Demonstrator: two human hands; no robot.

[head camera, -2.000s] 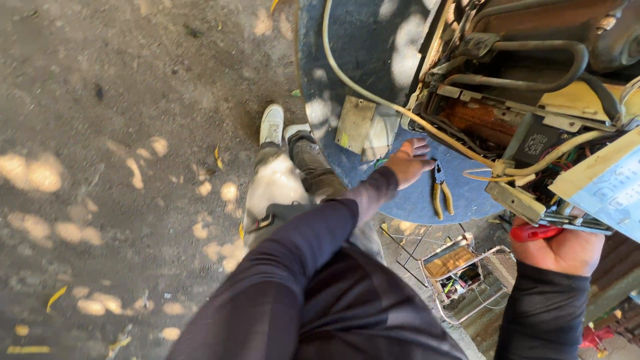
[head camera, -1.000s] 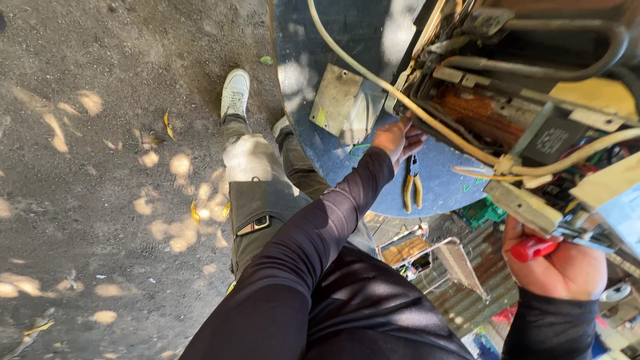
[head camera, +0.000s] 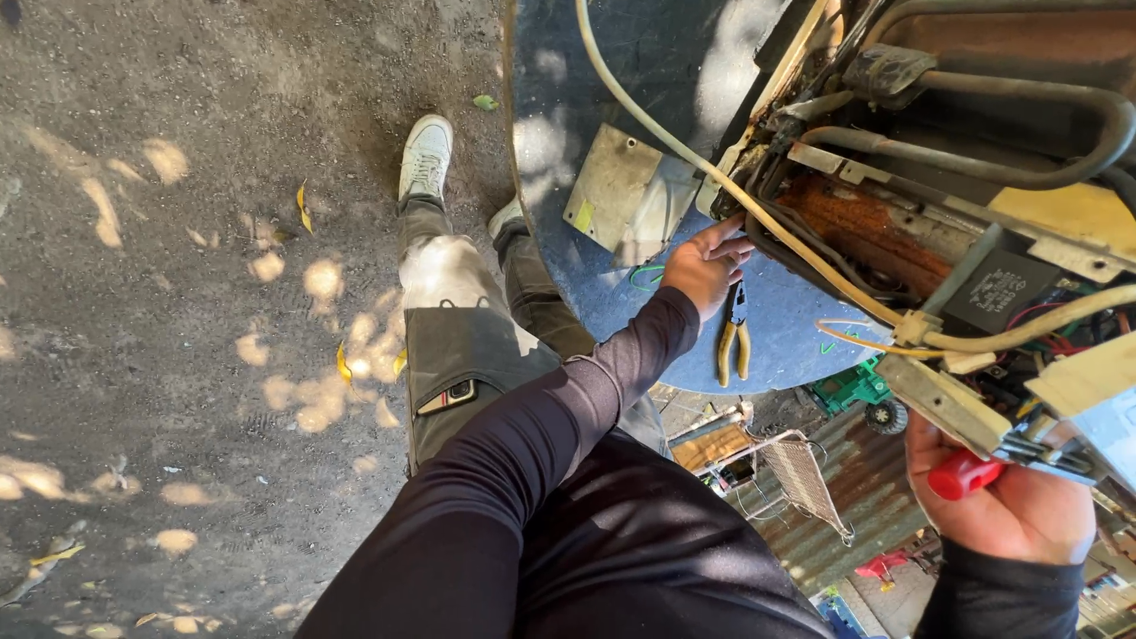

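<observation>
My left hand (head camera: pixel 708 271) reaches to the lower edge of an opened air conditioner chassis (head camera: pixel 843 229); its fingertips touch the corner, and I cannot tell whether they grip it. Just below those fingers, pliers with yellow handles (head camera: pixel 734 348) lie on a round blue table (head camera: pixel 612 306). Under the wiring end at right, my right hand (head camera: pixel 1003 510) is palm up around a red-handled tool (head camera: pixel 961 475), its fingers partly hidden by a metal bracket (head camera: pixel 945 404). A black capacitor (head camera: pixel 996 288) and loose wires sit beside the bracket. A beige cable (head camera: pixel 661 133) crosses the chassis.
A bent metal plate (head camera: pixel 626 195) and green wire scraps (head camera: pixel 646 278) lie on the table. Below its edge are a green toy vehicle (head camera: pixel 852 388), a wire-framed rack (head camera: pixel 794 470) and corrugated metal sheet (head camera: pixel 865 506). My shoes stand on the dirt ground (head camera: pixel 222 266) at left.
My left hand has moved from beside the pliers up to the chassis corner. My right hand stays beneath the wiring end with the red handle. The view has shifted.
</observation>
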